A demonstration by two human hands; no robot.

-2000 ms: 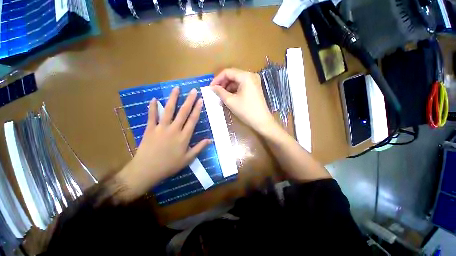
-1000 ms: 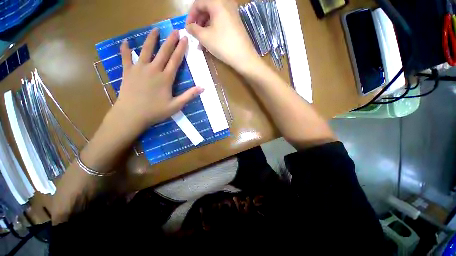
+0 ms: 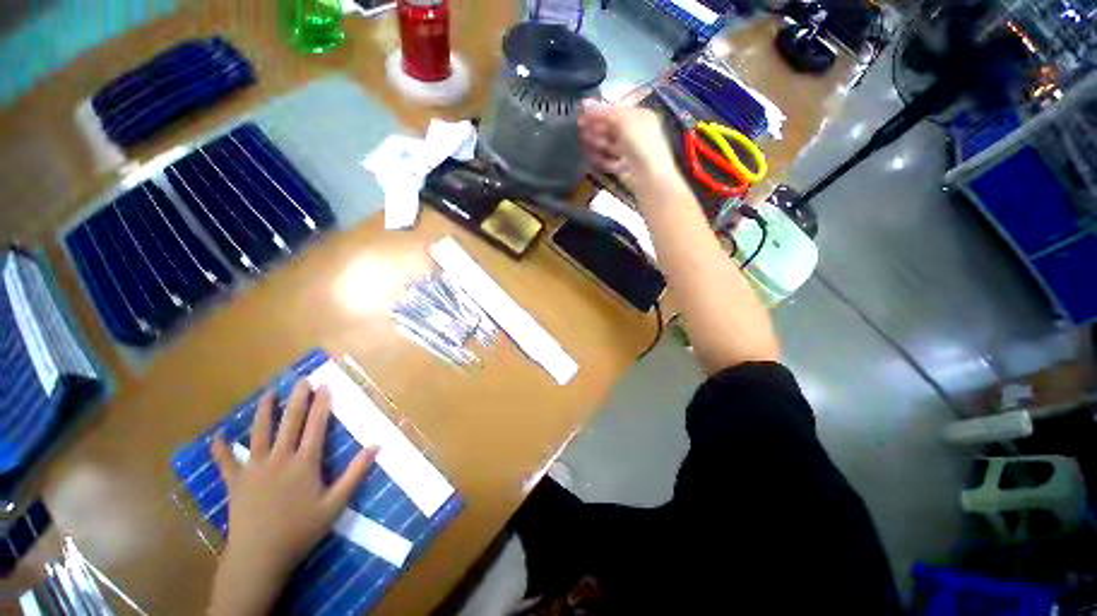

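Observation:
The blue cell panel (image 3: 349,582) lies tilted on the brown tabletop at lower left. One white strip (image 3: 391,451) lies along its right edge. A shorter white strip (image 3: 375,539) lies across the cells, partly under my left hand. My left hand (image 3: 283,481) rests flat on the panel with its fingers apart. My right hand (image 3: 628,142) is raised at the right side of the grey round device (image 3: 541,120), its fingers curled. Whether it holds anything is unclear.
Short silver ribbons (image 3: 445,319) and a white strip (image 3: 505,311) lie right of the panel. Beyond are the black tray with sponge (image 3: 513,226), phone (image 3: 608,260), scissors (image 3: 724,157) and red spool (image 3: 425,42). Dark cell strings (image 3: 247,193) lie on the far mat.
My right hand has left the panel's white strip and reached forward and right to the grey device. My left hand stays on the panel. The view has swung to the right.

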